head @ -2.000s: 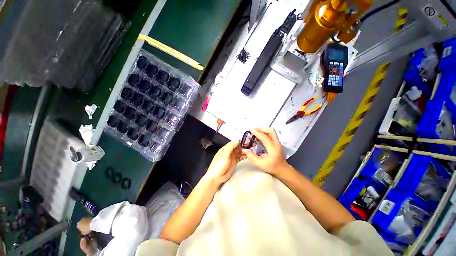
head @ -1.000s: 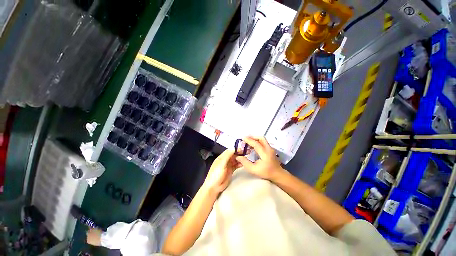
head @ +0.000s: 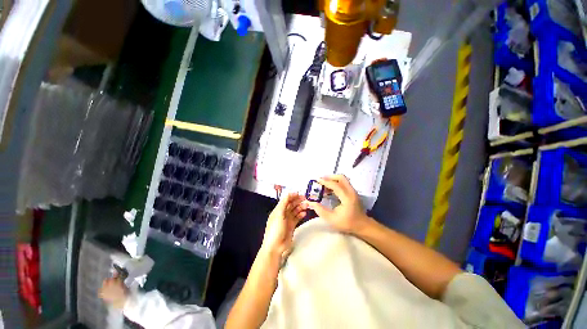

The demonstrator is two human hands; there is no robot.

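Observation:
A small black rounded-square watch housing (head: pixel 315 191) is held at the front edge of the white machine bed (head: pixel 283 172). My right hand (head: pixel 342 204) grips its right side between thumb and fingers. My left hand (head: pixel 284 220) is just left of it, fingers curled and apart; whether they touch the housing is hard to tell. A dark-rimmed square seat or piece (head: pixel 338 80) shows on the pale fixture (head: pixel 337 103) below the gold press head (head: pixel 344 32).
A clear blister tray (head: pixel 191 196) of black pieces lies left on the green bench. A black cable chain (head: pixel 300 115), a handheld meter (head: pixel 386 88) and orange-handled pliers (head: pixel 371 144) lie on the bed. Blue bins (head: pixel 555 186) stand right. A coworker's white sleeve (head: pixel 164 313) is lower left.
The camera view has turned and shifted, showing the fixture's dark-rimmed seat. My left hand has opened somewhat from the housing, which stays in my right. The coworker's hand has moved to the white tray.

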